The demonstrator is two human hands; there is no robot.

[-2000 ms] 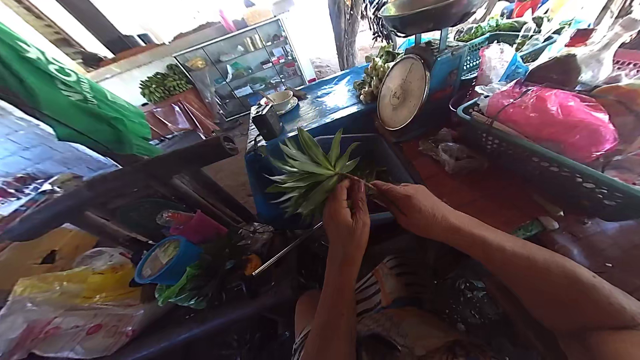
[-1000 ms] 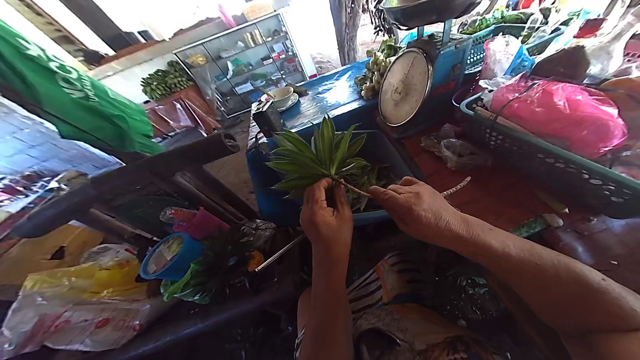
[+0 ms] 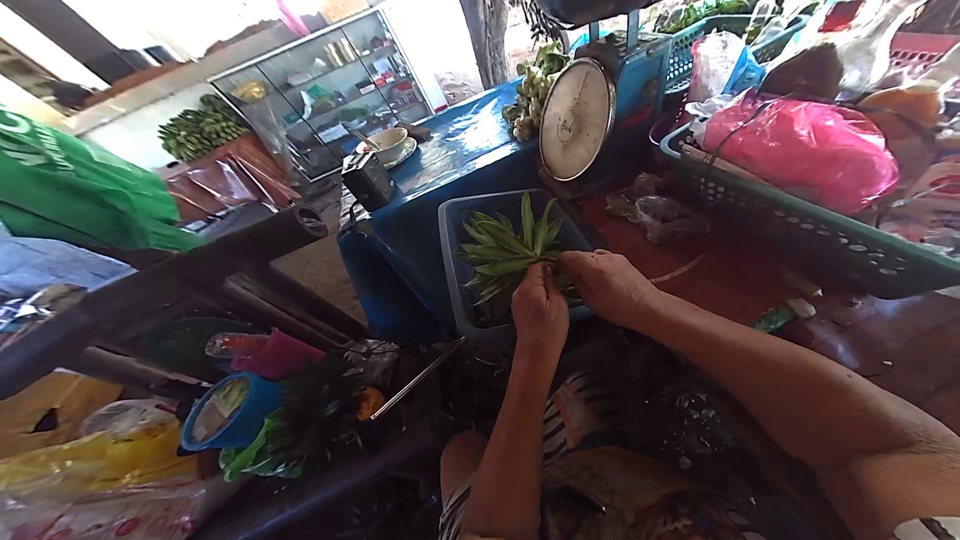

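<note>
My left hand (image 3: pixel 539 304) pinches the base of a bunch of long green leaves with pale edges (image 3: pixel 512 241). Close against it, my right hand (image 3: pixel 609 283) closes on the same base, and a thin pale strand (image 3: pixel 677 270) shows beyond its far side. The leaves fan out above a blue-grey plastic tub (image 3: pixel 452 281), which holds more greenery. My fingertips hide the exact point of grip.
A dial scale (image 3: pixel 577 120) stands on the blue table (image 3: pixel 469 142) beyond the tub. A green plastic basket (image 3: pixel 795 217) with a pink bag (image 3: pixel 799 150) lies right. At left are a wooden rail (image 3: pixel 172 277), a blue bucket (image 3: pixel 259 409) and a thin metal rod (image 3: pixel 418 379).
My right hand has drawn closer to my left hand at the base of the leaves. The leaf bunch has turned and tilted between the frames.
</note>
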